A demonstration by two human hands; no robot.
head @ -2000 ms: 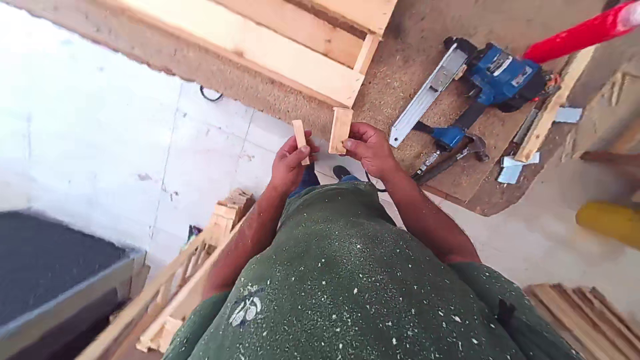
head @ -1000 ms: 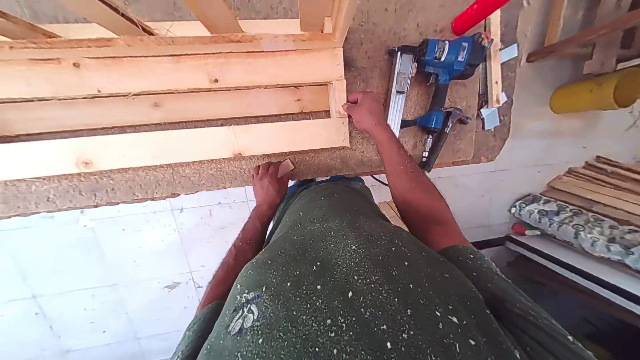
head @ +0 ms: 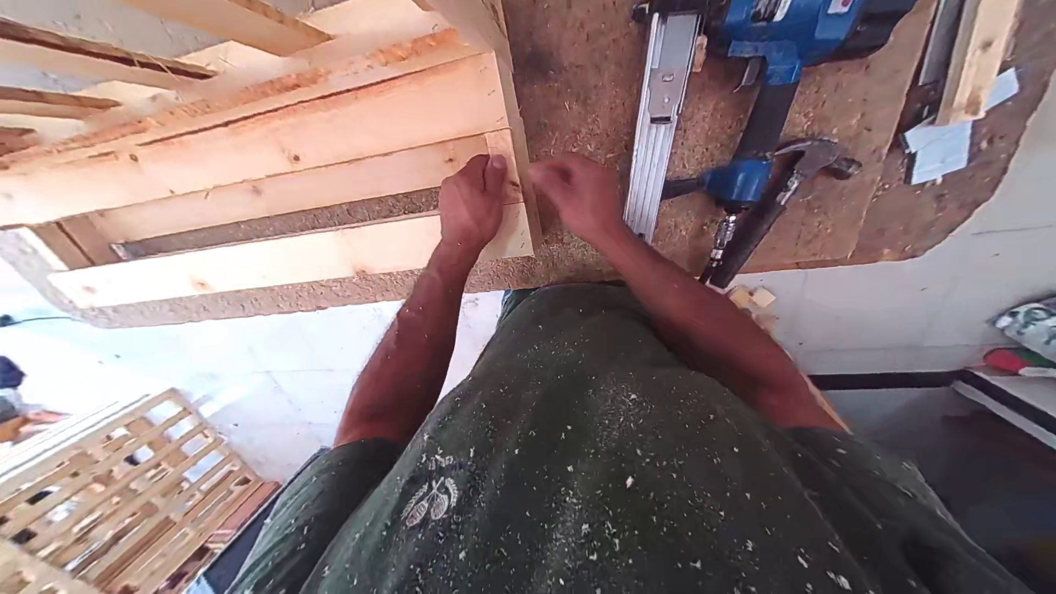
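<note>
A pale wooden slatted frame (head: 363, 255) lies on the particle-board bench, its right end just ahead of me. On that end, a small wood block (head: 501, 146) sits in the gap between two slats. My left hand (head: 474, 202) is over the frame's end with its thumb against the block, partly hiding it. Just outside the frame's end piece is my right hand (head: 580, 188), fingers curled; whether they hold anything is not clear. A blue nail gun (head: 763, 99) with a silver magazine lies to the right, and a claw hammer (head: 771, 206) rests beside it.
The bench (head: 577, 78) has an irregular front edge near my body. Wood strips (head: 978, 62) and pale scraps (head: 940, 148) lie at its right end. A wooden lattice panel (head: 124, 487) stands at lower left. Small wood offcuts (head: 752, 297) show below the bench edge.
Two seconds ago each hand held a small wood piece away from the frame. My left hand has since moved from in front of the bench up onto the frame's end.
</note>
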